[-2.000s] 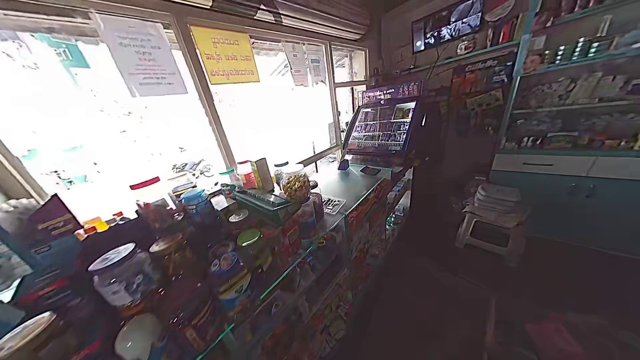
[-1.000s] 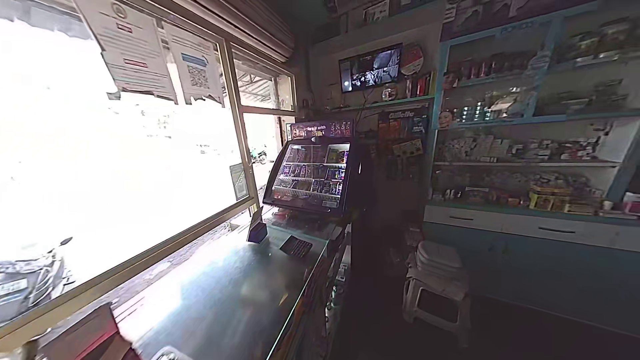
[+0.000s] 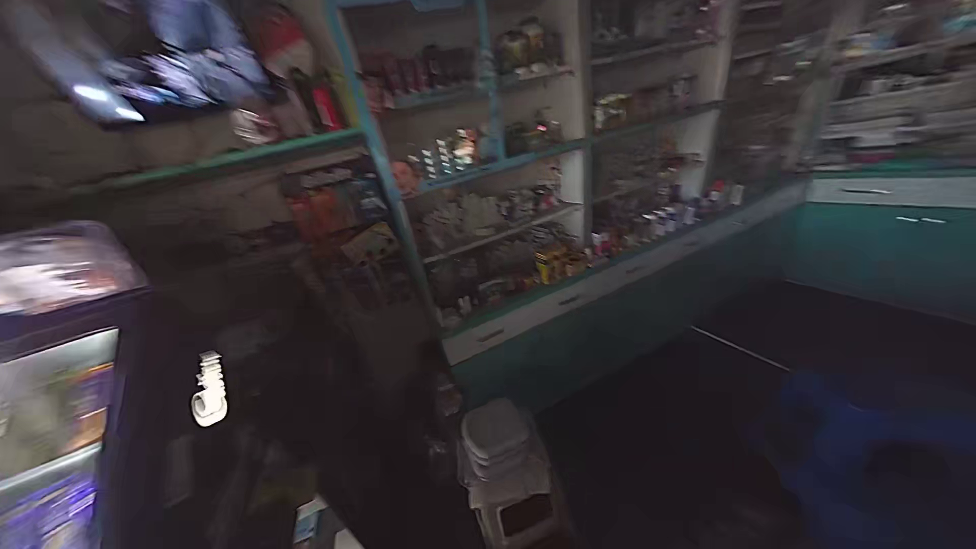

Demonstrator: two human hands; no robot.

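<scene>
Neither of my hands shows in the head view. The picture is dark and smeared by motion. A display case (image 3: 57, 427) with lit shelves of packets stands at the left edge, with a clear plastic-wrapped bundle (image 3: 61, 267) at its top. White plastic stools (image 3: 499, 450) are stacked at the lower middle. Behind them, wall shelves (image 3: 503, 164) hold jars, bottles and small packs above a row of white drawers (image 3: 492, 335). A screen (image 3: 175, 69) hangs at the upper left.
A green-edged wall shelf (image 3: 229, 158) runs below the screen. Teal cabinets (image 3: 892, 244) stand at the right, under more stocked shelves. A blurred blue object (image 3: 877, 457), its kind unclear, is at the lower right. Dark floor (image 3: 648, 435) shows between the stools and this object.
The view has swung right and moved closer to the display case. The window and the jars on the counter, seen earlier, are out of sight.
</scene>
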